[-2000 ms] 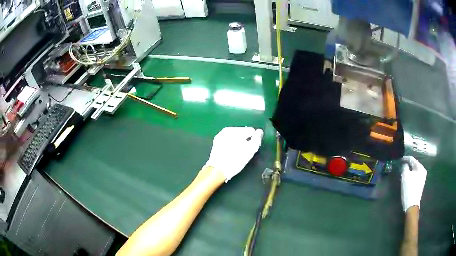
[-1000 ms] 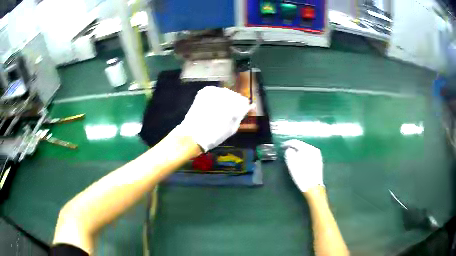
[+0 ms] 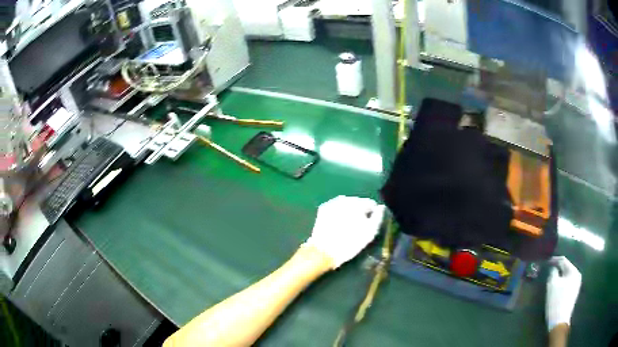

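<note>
A thin black phone-sized frame (image 3: 281, 155) lies on the green belt beside the copper-brown bars. The press stands at right with a black cloth (image 3: 450, 179) over its left part. The orange-brown fixture (image 3: 530, 186) shows at the cloth's right, below the metal press head (image 3: 518, 130). My left hand (image 3: 349, 229), white-gloved, is curled at the cloth's left edge by the yellowish hose; nothing shows in it. My right hand (image 3: 564, 291), white-gloved, is small near the picture's right edge, its fingertips at the silver or clear piece (image 3: 532, 271) on the base's right side.
A red round knob (image 3: 464, 263) sits between yellow arrows on the press front. The yellowish hose (image 3: 371, 295) runs down left of the press. Copper-brown bars (image 3: 230, 153) on a silver bracket and a keyboard (image 3: 83, 177) are at left. A white bottle (image 3: 349, 76) stands beyond the belt edge.
The view swung to the press and back left. My left hand has moved from over the fixture to the cloth's left side. The black frame now lies on the belt; more orange fixture shows.
</note>
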